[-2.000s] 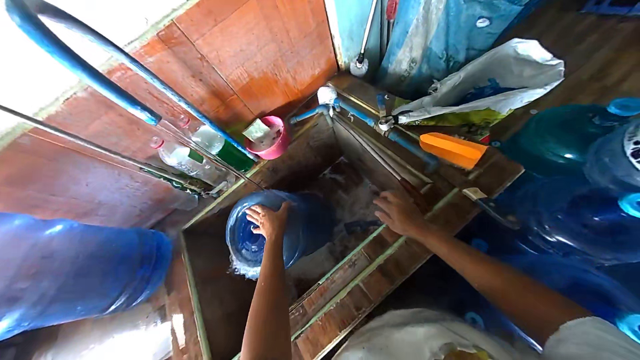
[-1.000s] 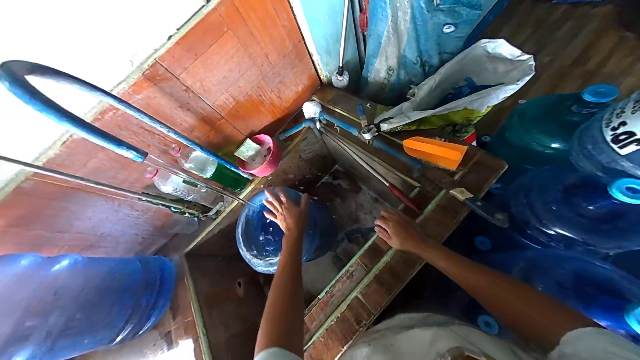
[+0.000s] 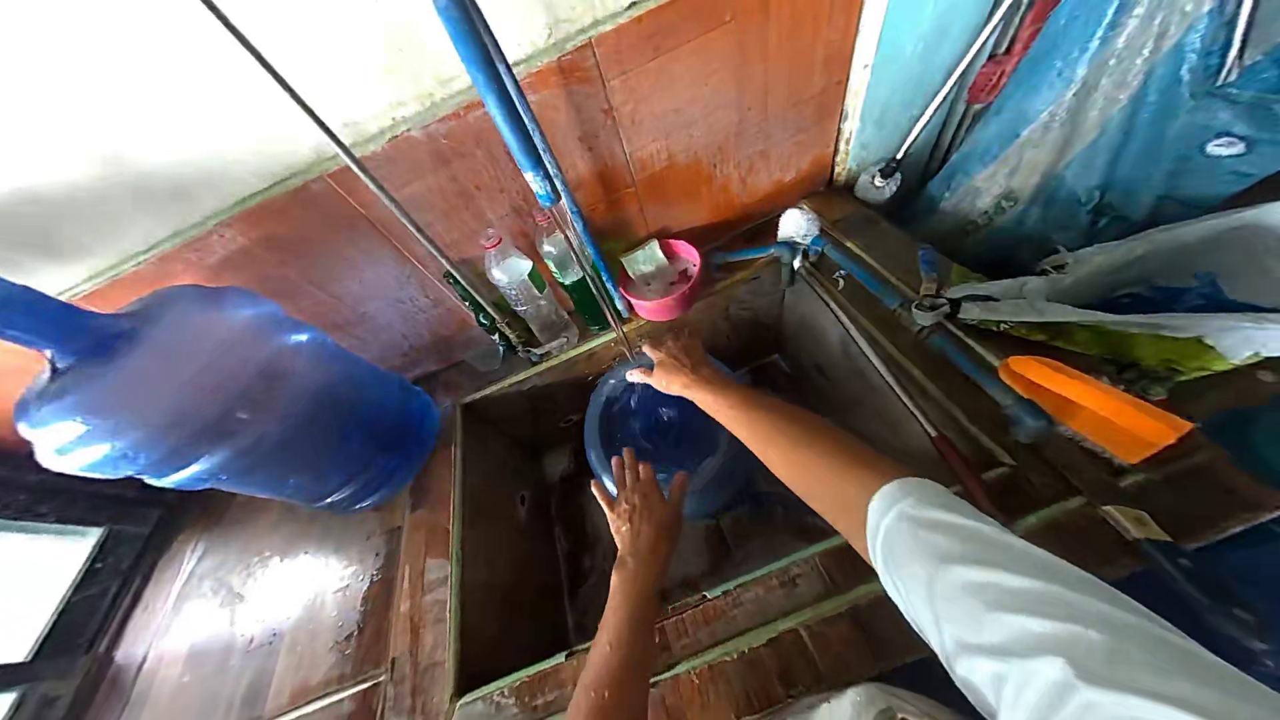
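A large blue plastic water jug [image 3: 655, 420] lies in the tiled basin [image 3: 505, 540], its round end toward me. My left hand [image 3: 642, 505] rests with spread fingers on the near edge of that end. At the far rim, my right hand [image 3: 678, 368] is beside the jug with its thumb out; whether it grips the rim I cannot tell. Close to the right fingers, a thin metal rod or stream comes down from the blue pipe [image 3: 500, 100]. The jug's neck is hidden from view.
Another blue jug [image 3: 230, 400] lies on the ledge at left. Behind the basin stand two plastic bottles [image 3: 525, 290] [image 3: 575, 270] and a pink bowl [image 3: 665, 280] holding a sponge. Blue pipes, an orange scoop-like piece [image 3: 1095, 405] and plastic sheeting [image 3: 1070, 130] are at right.
My right hand has left the basin's near-right ledge and reached across to the jug's far rim. My left hand has shifted to the jug's near edge. The view has moved left.
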